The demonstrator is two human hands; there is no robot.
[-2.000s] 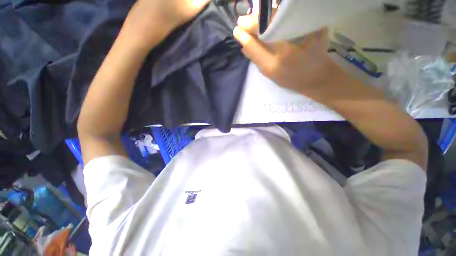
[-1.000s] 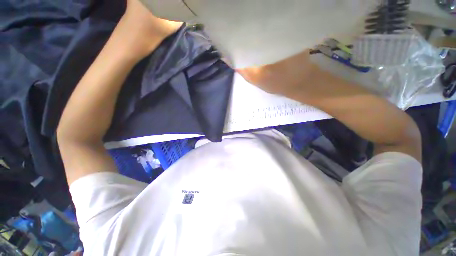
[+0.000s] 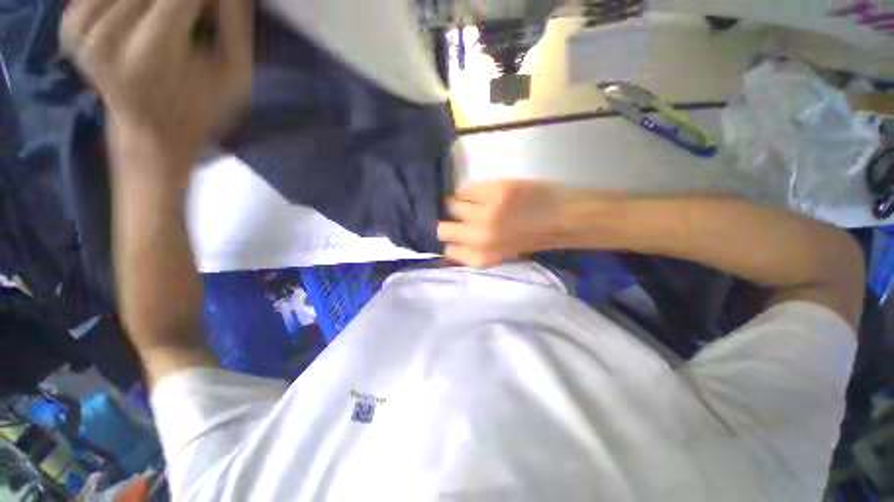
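Note:
The dark garment piece [image 3: 343,147] is stretched across the left of the white table, left of the lit needle area [image 3: 472,64]. My left hand [image 3: 172,64] is at the upper left, blurred, with its fingers on the dark cloth. My right hand [image 3: 495,224] is near the table's front edge, fingers curled on the right edge of the cloth. The metal presser foot parts [image 3: 509,86] show with no cloth under them. The machine head [image 3: 382,39] is blurred at the top.
Thread snips [image 3: 662,120] lie right of the needle area. A crumpled clear plastic bag [image 3: 799,137] and black scissor loops [image 3: 883,181] lie farther right. A blue basket [image 3: 338,294] is below the table's front edge. More dark cloth hangs at the far left.
My left hand has moved up and left from the machine. My right hand has come down toward the front edge. The cloth has moved away from the needle and is stretched between the hands.

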